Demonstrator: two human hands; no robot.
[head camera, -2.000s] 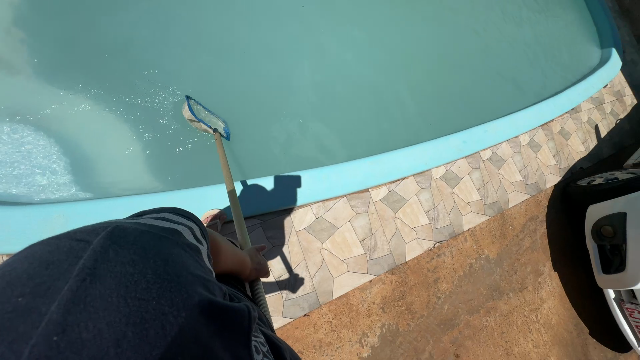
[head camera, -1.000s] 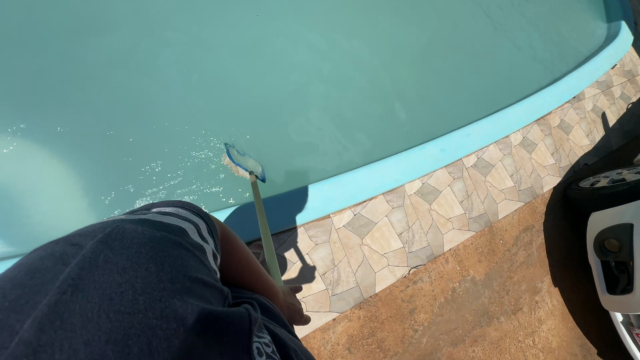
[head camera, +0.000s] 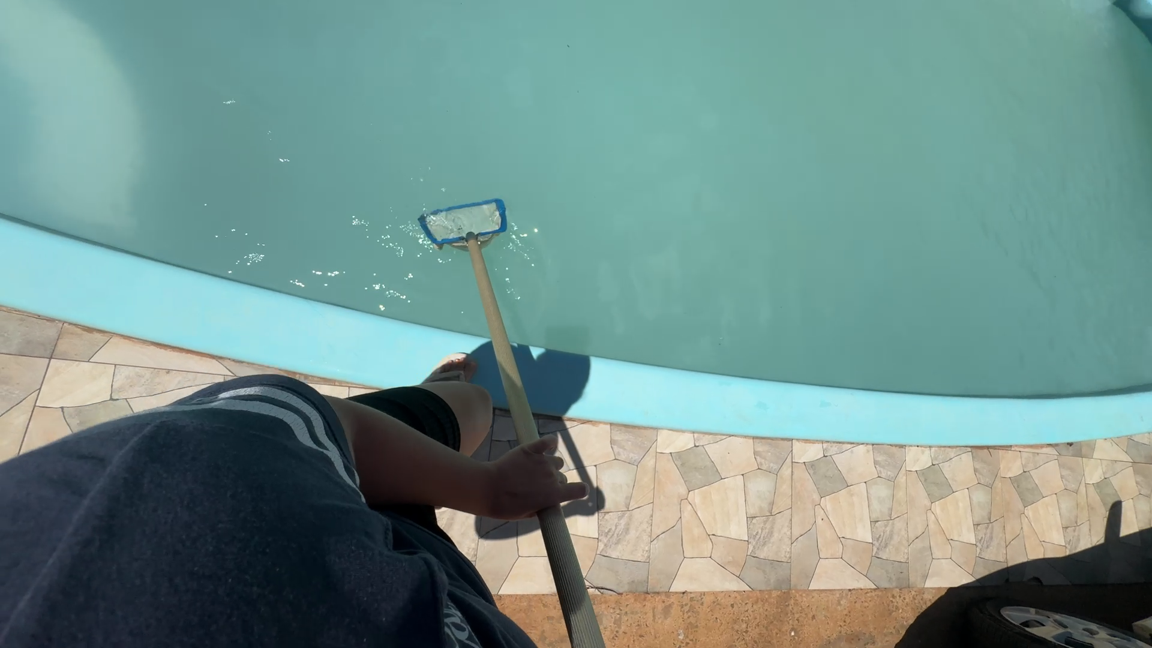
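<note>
My left hand (head camera: 538, 479) is closed around the long ribbed pole (head camera: 515, 387) of a pool skimmer net, below the middle of its visible length. At the pole's far end the flat net (head camera: 463, 221), with a blue frame and pale mesh, lies at the surface of the greenish pool water (head camera: 765, 198), with glints around it. The pole crosses the light-blue pool edge (head camera: 720, 382) and runs out of the bottom of the view. My right hand is not visible.
Stone-patterned paving (head camera: 720, 504) borders the pool, with reddish ground (head camera: 765, 621) below it. A car wheel (head camera: 1062, 627) stands at the lower right. My foot (head camera: 452, 367) is at the pool edge, beside a shadow.
The skimmer net has moved away from the pool edge, farther out over the water than one second ago. My left hand stays on the pole. The view has turned noticeably.
</note>
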